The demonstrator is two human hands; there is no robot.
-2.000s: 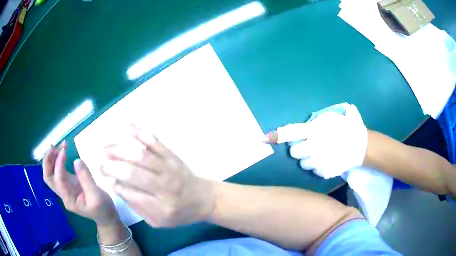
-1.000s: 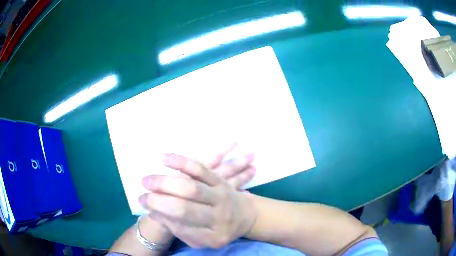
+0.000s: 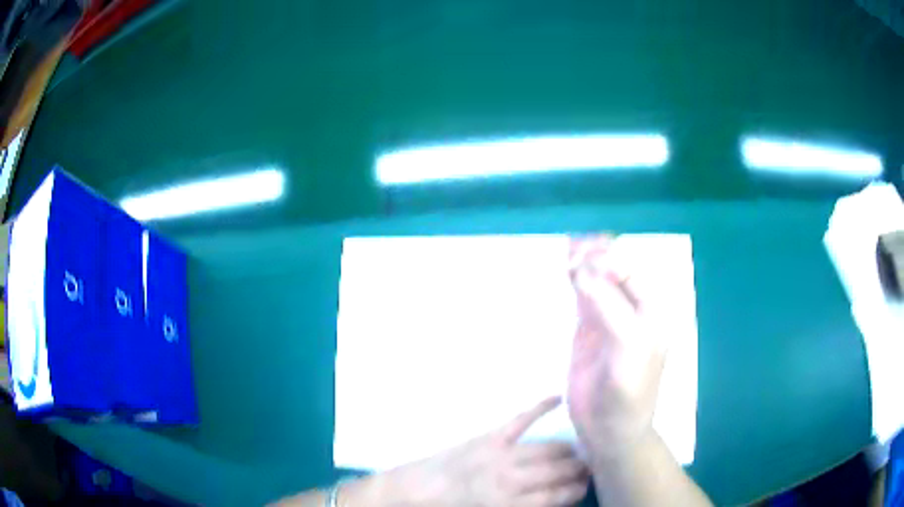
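A blank-looking, overexposed white sheet (image 3: 451,337) lies in front of me on the green bench top. My right hand (image 3: 615,347) is over the right part of the sheet, blurred, with its fingers towards the far edge; its fingertips are too washed out to show whether they hold anything. My left hand (image 3: 525,470), with a bracelet at the wrist, is low at the near edge, fingers spread and reaching the base of my right hand. No held thing shows in it.
Blue boxes with a small white ring logo (image 3: 121,302) stand side by side at the left. Loose white sheets (image 3: 860,233) lie at the right edge under a brown block (image 3: 892,265). A red edge (image 3: 114,22) shows at the far left. Strip lights reflect on the bench.
My view has turned, so the sheet now lies squarer before me. My hands were crossed over each other; now my right hand points away and my left lies across its base.
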